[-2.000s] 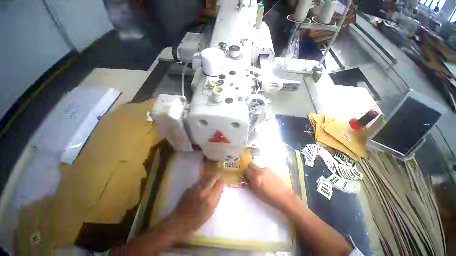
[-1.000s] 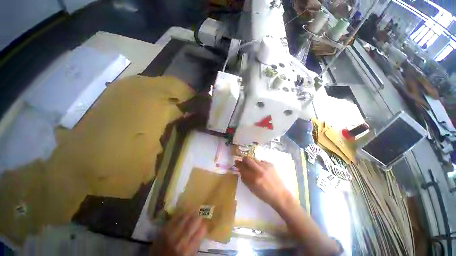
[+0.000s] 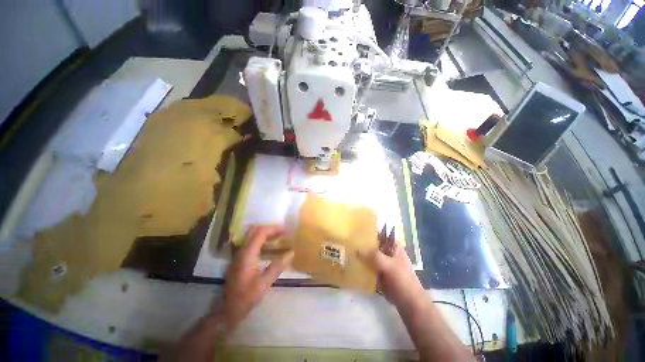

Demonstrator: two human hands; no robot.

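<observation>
A tan panel (image 3: 336, 230) with a small white printed label (image 3: 332, 252) lies over the front of the white template sheet (image 3: 265, 191). My right hand (image 3: 397, 272) grips the panel's right edge, and dark pointed tips, perhaps thread snips (image 3: 387, 239), stick up from the same hand. My left hand (image 3: 253, 272) is beside the panel's left edge with thumb and fingers apart; no clear grip shows. The white sewing machine head (image 3: 320, 106) with a red mark stands behind the panel. Its needle area (image 3: 324, 161) is above the sheet near a red outline.
An overlapping tan heap (image 3: 163, 170) covers the left, beside white sheets (image 3: 106, 127). At right are loose labels (image 3: 449, 180), a small tan stack (image 3: 452, 145), a tilted screen (image 3: 535, 127) and a bundle of long strips (image 3: 544, 254). A teal handle (image 3: 511, 332) is at front right.
The labelled panel has come out from under the machine head and now lies towards the front, held at its right edge by my right hand. My left hand has let go of its lower left.
</observation>
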